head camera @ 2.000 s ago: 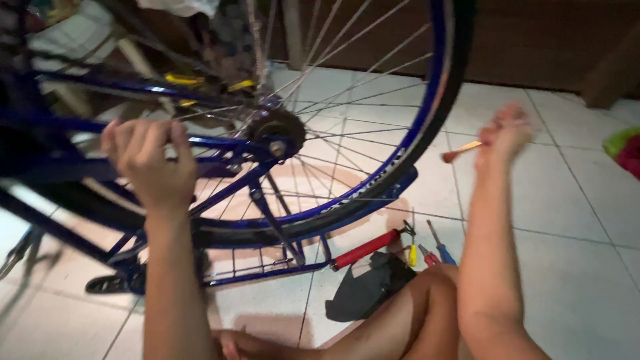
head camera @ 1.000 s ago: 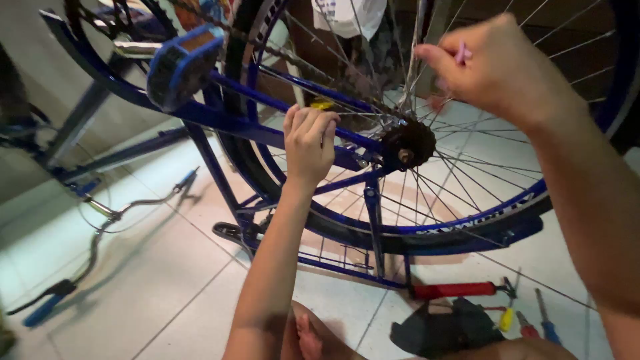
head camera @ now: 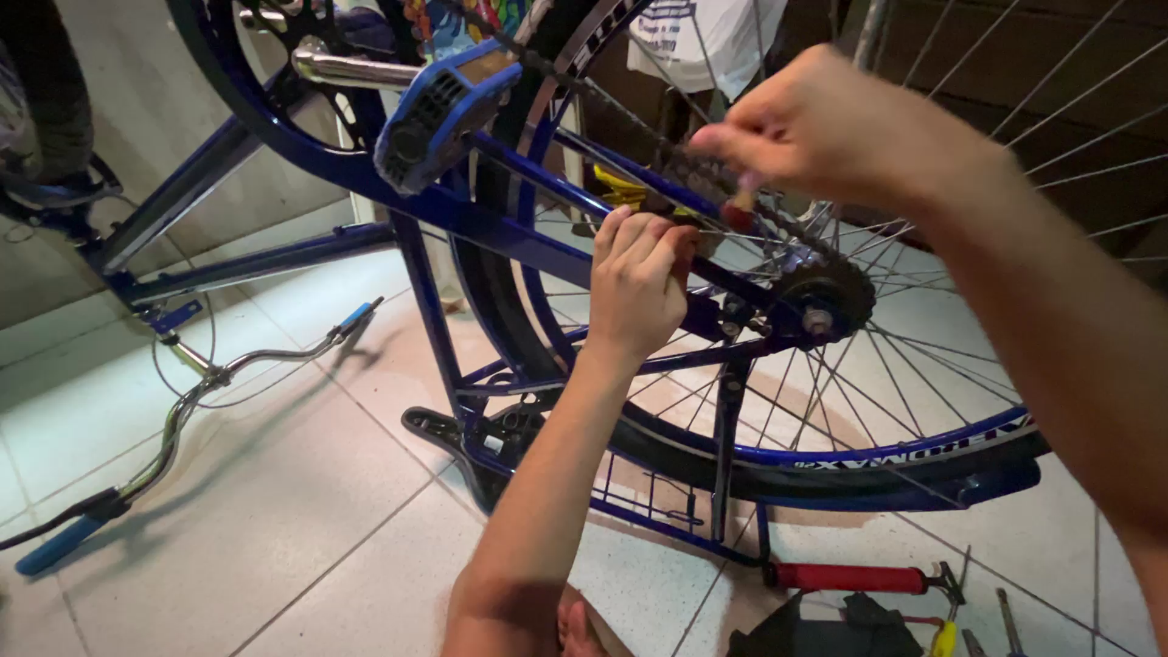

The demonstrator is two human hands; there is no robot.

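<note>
A blue bicycle stands upside down, and its rear wheel (head camera: 876,456) fills the right half. My left hand (head camera: 639,274) is closed around the blue frame tube beside the chain guard (head camera: 511,233). Above the chain (head camera: 630,119), my right hand (head camera: 794,128) grips a small brush (head camera: 741,205) with a reddish tip; most of its handle is hidden by the fingers. The brush tip is close to the chain, but contact cannot be told. The rear sprocket (head camera: 830,297) lies below and right of the brush. A blue-edged pedal (head camera: 447,114) on its crank is at upper left.
The handlebar (head camera: 214,374) rests low at the left over the tiles. A red hand pump (head camera: 849,578), a dark cloth (head camera: 821,630) and a screwdriver (head camera: 1008,620) lie on the floor at lower right. The kickstand (head camera: 730,438) and rear rack (head camera: 652,511) stick out below the hub.
My right hand has come from out over the floor at the right to the chain with the brush. My left hand stays on the frame. The view has swung left.
</note>
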